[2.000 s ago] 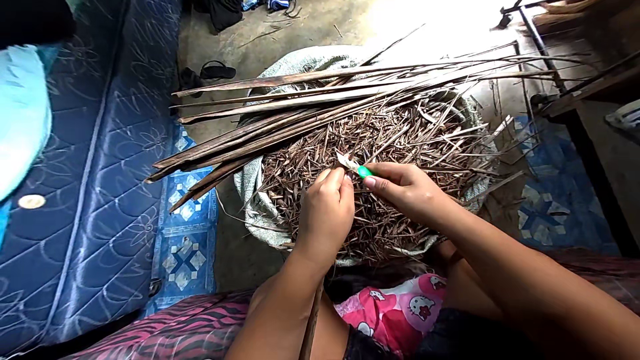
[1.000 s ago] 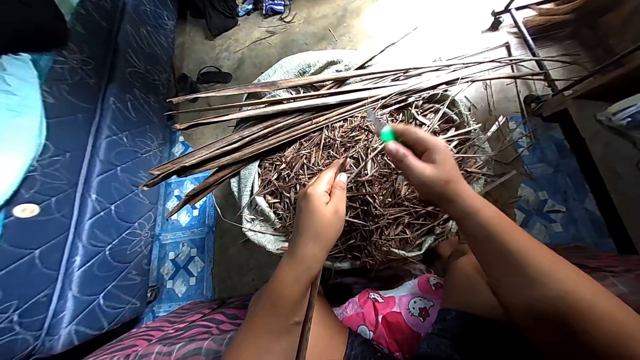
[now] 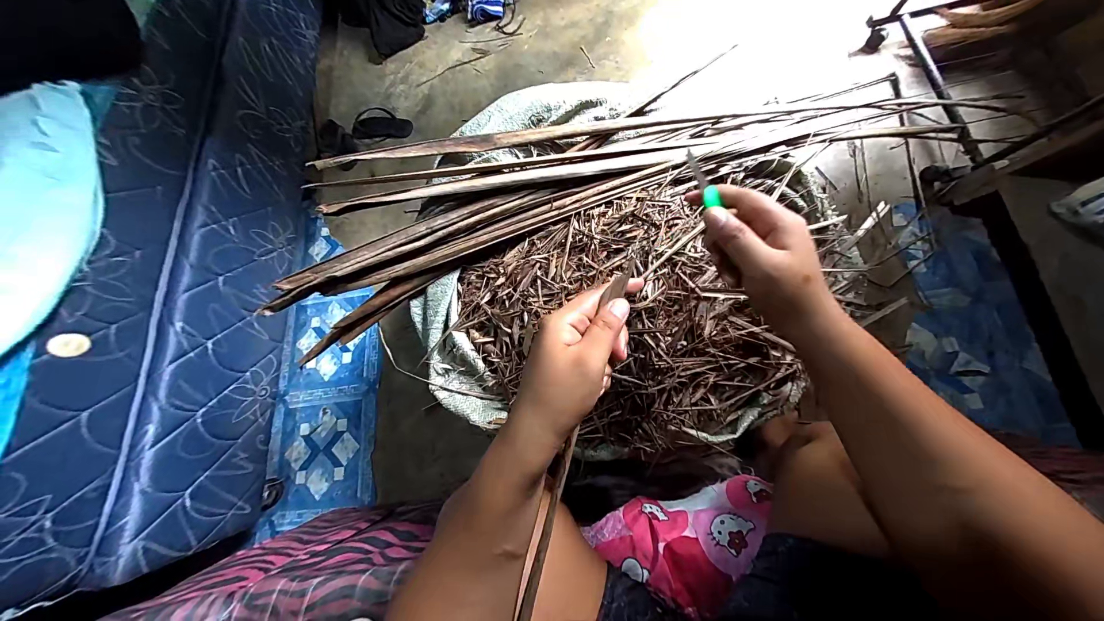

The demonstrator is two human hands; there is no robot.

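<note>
My left hand [image 3: 573, 354] is closed around a dried brown leaf strip [image 3: 545, 535], whose tip sticks up past the thumb while its long end runs down along my forearm. My right hand [image 3: 763, 250] grips a small knife [image 3: 711, 197] by its bright green handle, the narrow blade pointing up and away from my left hand. Below both hands, a woven plastic sack [image 3: 453, 362] with its rim rolled down holds a heap of short dried leaf cuttings [image 3: 690, 371]. Long dried leaf strips [image 3: 483, 216] lie in a loose bundle across the sack's far side.
A blue quilted mattress [image 3: 181, 285] stands along the left side. Patterned blue floor covering [image 3: 332, 431] shows beside the sack. Dark sandals [image 3: 379, 128] lie beyond it. A metal frame [image 3: 936, 82] stands at the far right. Pink printed cloth [image 3: 690, 530] lies by my legs.
Two seconds ago the knife was at my left hand. My right hand has since moved up and away with it, to the right. The left hand still holds the strip.
</note>
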